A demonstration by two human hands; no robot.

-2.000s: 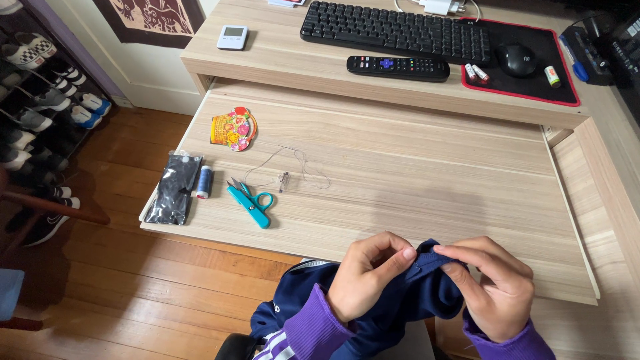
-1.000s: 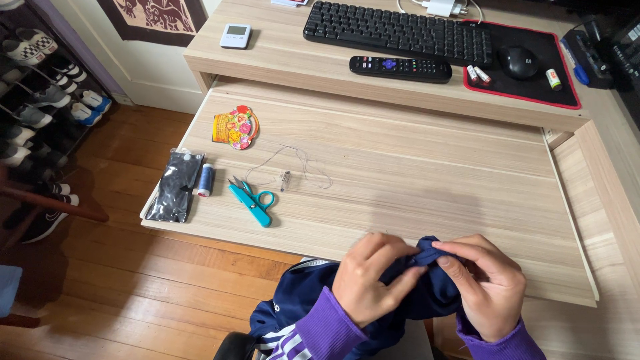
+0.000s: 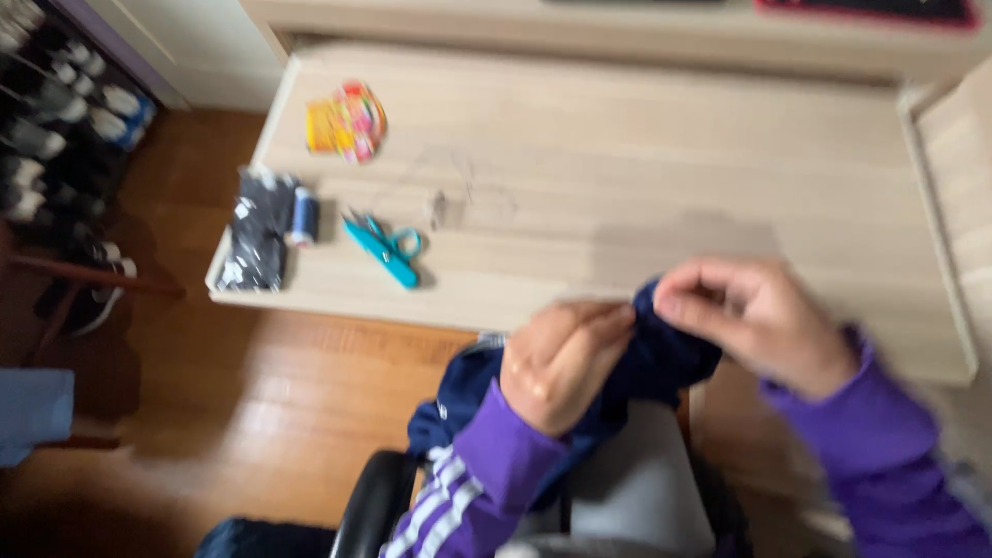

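Observation:
Navy blue fabric (image 3: 666,356), seemingly a garment, lies over my lap and rises to the pull-out tray's front edge. My left hand (image 3: 566,364) pinches it near its top. Just right of that, my right hand (image 3: 744,318) has thumb and index finger close together at the fabric's upper edge; blur hides whether they grip it. On the tray lie teal thread snips (image 3: 387,252), a blue thread spool (image 3: 304,217), a plastic bag with dark contents (image 3: 260,232), a small blurred item (image 3: 437,209) beside loose thread, and a colourful basket-shaped card (image 3: 347,124).
The wooden pull-out tray (image 3: 542,101) sits below the desktop edge (image 3: 496,23). A black chair armrest (image 3: 376,496) is at the lower left of my lap. Shoes on a rack (image 3: 70,101) stand at far left, near a reddish wooden leg (image 3: 93,275).
The view has tipped down, losing most of the desktop. My right hand has changed its pose and now shows its thumb side, its fingers no longer bunched against my left hand's fabric fold.

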